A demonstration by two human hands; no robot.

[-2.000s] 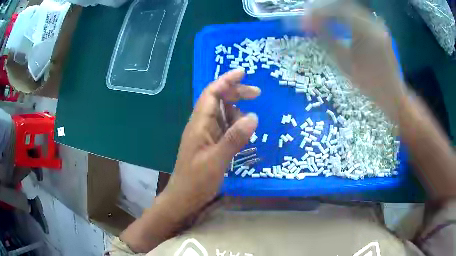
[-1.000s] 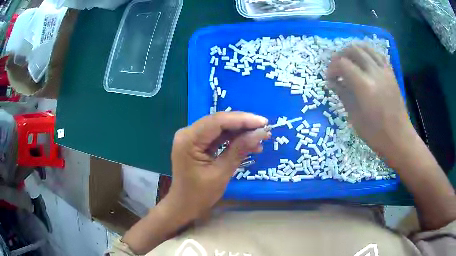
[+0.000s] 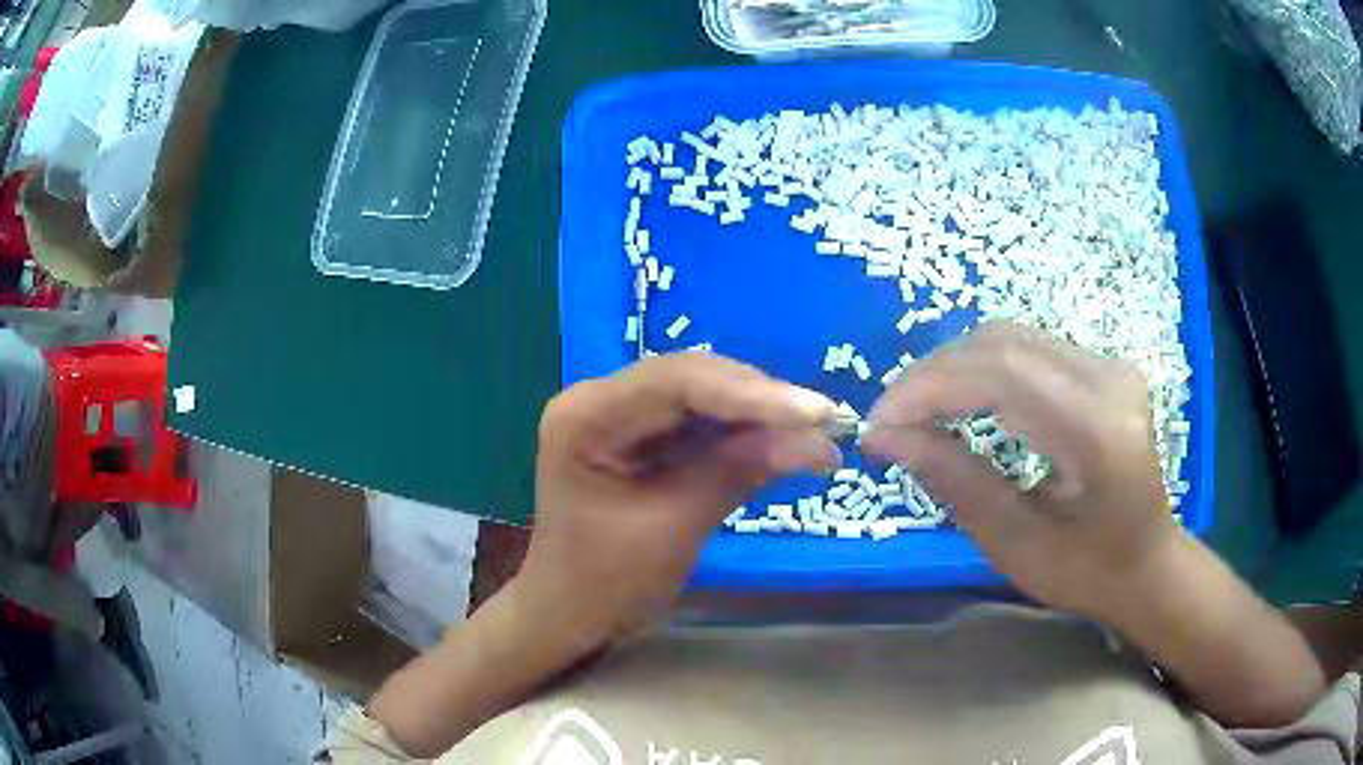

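My left hand (image 3: 643, 463) pinches a thin metal pin between thumb and fingertips, over the lower middle of the blue tray (image 3: 882, 565). My right hand (image 3: 1069, 434) is fingertip to fingertip with it. A small white sleeve (image 3: 860, 429) shows between the fingertips, partly hidden and blurred. More white sleeves show in the curl of my right hand; whether it holds them or they lie behind it, I cannot tell. Loose white sleeves (image 3: 1031, 224) lie heaped along the tray's top and right, some at its lower edge.
A clear lid (image 3: 337, 180) lies left of the tray. A clear box (image 3: 972, 30) holding slim pieces stands behind it. A flat black object (image 3: 1293, 389) lies to the right, a clear bag (image 3: 1308, 67) at the top right. A red stool (image 3: 127, 426) and open carton (image 3: 322, 575) are left, beyond the bench.
My right hand has come down and left from the heaped sleeves to my left fingertips. My left hand, over the tray's left part, has turned inward and pinches the pin.
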